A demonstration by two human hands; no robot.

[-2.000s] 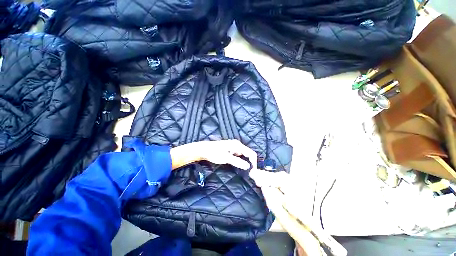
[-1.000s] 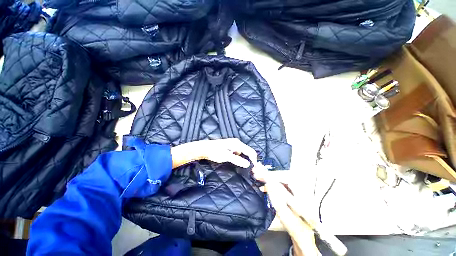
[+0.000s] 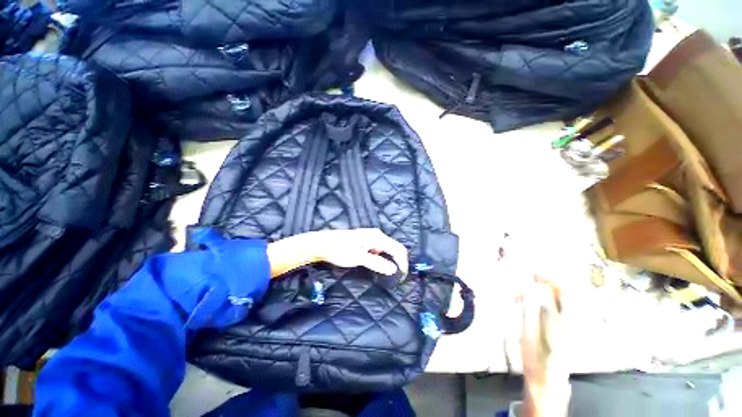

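Note:
A black quilted backpack (image 3: 325,309) lies in front of me, its back panel and two straps (image 3: 305,187) facing up. My left hand (image 3: 350,248) rests across its lower half, fingers bent, with a gap between thumb and fingers. My right hand (image 3: 543,338) is blurred over the table to the right, clear of the backpack; I cannot tell if it holds anything. A dark webbing loop (image 3: 465,305) sticks out at the backpack's lower right, beside a buckle in shiny bluish film (image 3: 430,325). A zipper puller (image 3: 303,366) hangs near the bottom.
More black quilted backpacks lie at the left (image 3: 57,163), back left (image 3: 203,65) and back right (image 3: 521,57). Small tools with green and yellow handles (image 3: 587,147) lie beside brown bags (image 3: 651,195) at the right. The cream table's front edge (image 3: 480,368) runs below.
My right hand has let go of the strap end at the backpack's lower right and moved right over the table. The webbing loop now shows. The whole view has shifted slightly.

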